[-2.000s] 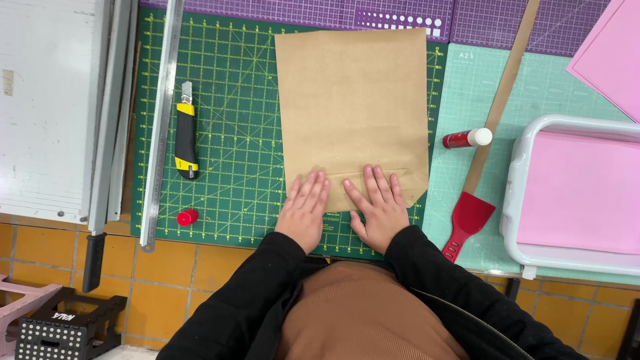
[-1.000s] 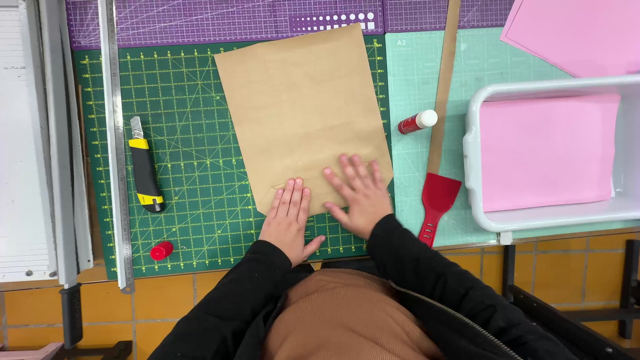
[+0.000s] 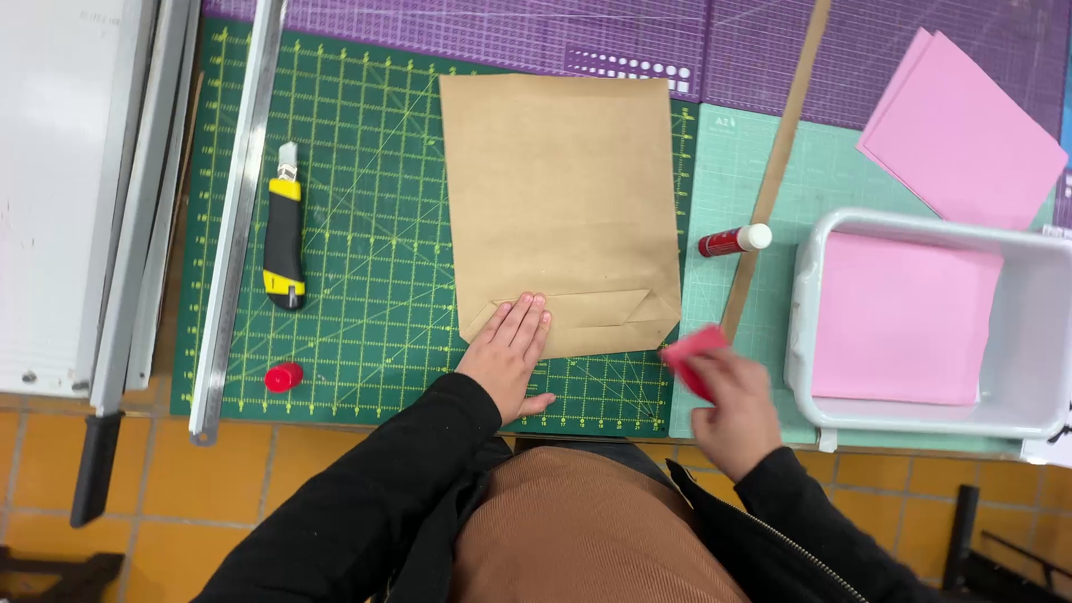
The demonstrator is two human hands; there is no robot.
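Observation:
A brown kraft paper bag [image 3: 561, 184] lies flat on the green cutting mat [image 3: 368, 251], its folded bottom flap toward my body. My left hand [image 3: 511, 352] presses flat on the left part of that fold. My right hand [image 3: 737, 402] grips a red plastic scraper [image 3: 699, 356], slightly blurred, just off the bag's lower right corner; its handle is mostly hidden by my fingers. A red and white glue stick [image 3: 734, 240] lies right of the bag, over a brown strip [image 3: 779, 159].
A yellow-black utility knife [image 3: 285, 230] with blade out, a red cap [image 3: 284, 377] and a metal ruler [image 3: 239, 218] lie left. A paper trimmer [image 3: 126, 201] borders the mat. Right are a white bin [image 3: 804, 318] holding pink paper [image 3: 904, 327] and more pink sheets [image 3: 963, 134].
My right hand has left the bag and taken hold of the red scraper, which lay on the light green mat. My left hand stays on the fold. The view has shifted.

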